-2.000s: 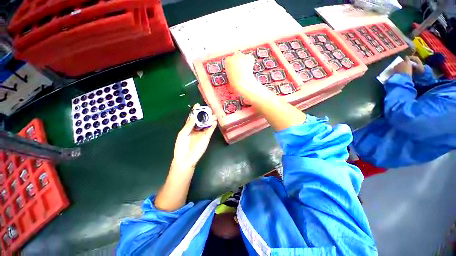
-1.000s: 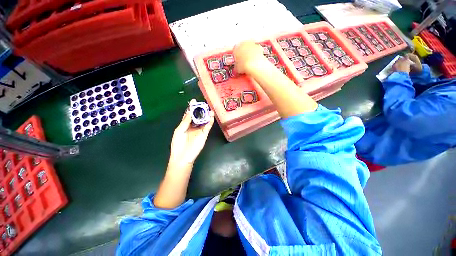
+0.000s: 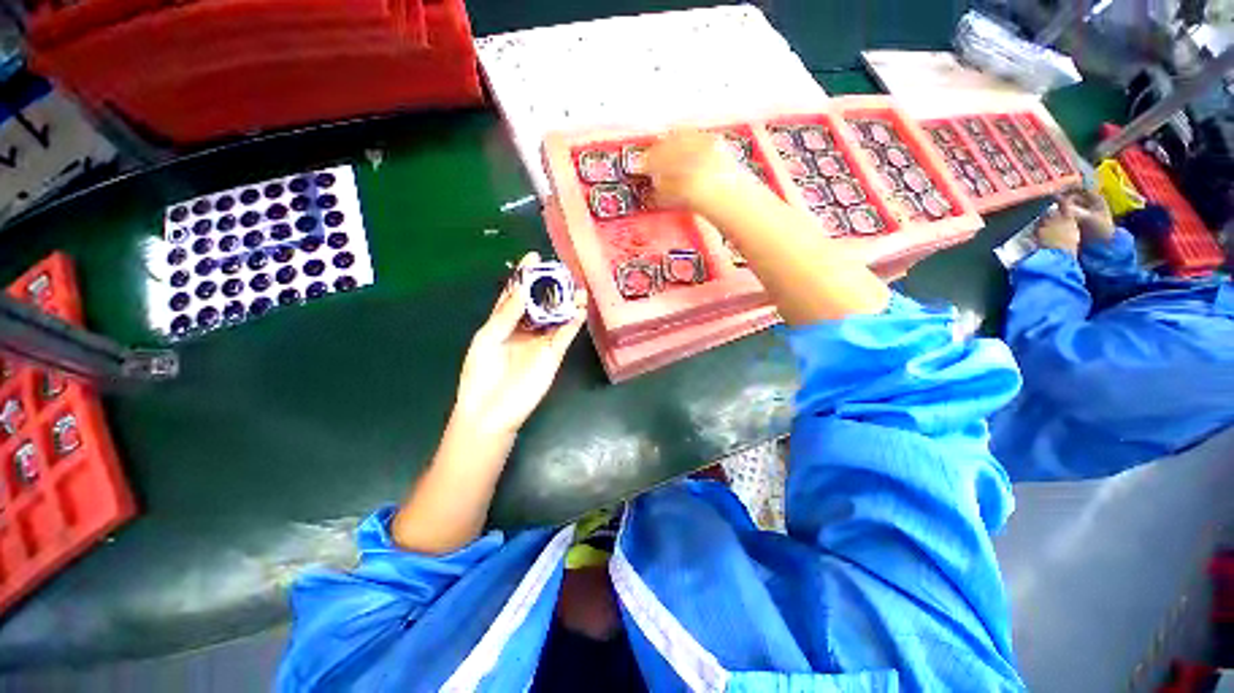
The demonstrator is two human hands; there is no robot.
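Observation:
My left hand (image 3: 512, 355) holds a silver-and-dark housing (image 3: 548, 294) with a round central hole between its fingertips, above the green bench. My right hand (image 3: 688, 172) is over the two left bays of the four-section parts tray (image 3: 704, 306). Its fingertips are down among the housings there and blurred, so I cannot tell whether they grip one. Two housings (image 3: 660, 274) lie at the front of the leftmost bay, with several more at its back. The adhesive dot sheet (image 3: 260, 253), white with rows of dark circles, lies flat on the bench at left.
A small-pocket tray (image 3: 54, 501) with some housings is at far left, near a metal bar (image 3: 81, 341). Deep red stacked trays (image 3: 271, 81) stand back left. A white speckled board (image 3: 636, 68) lies behind the parts tray. A person in blue (image 3: 1123, 339) works at right beside another tray (image 3: 1001, 149).
My right hand has moved from the leftmost bay's middle toward its back right. My left hand still holds the housing. The view has shifted slightly, and the small-pocket tray shows less.

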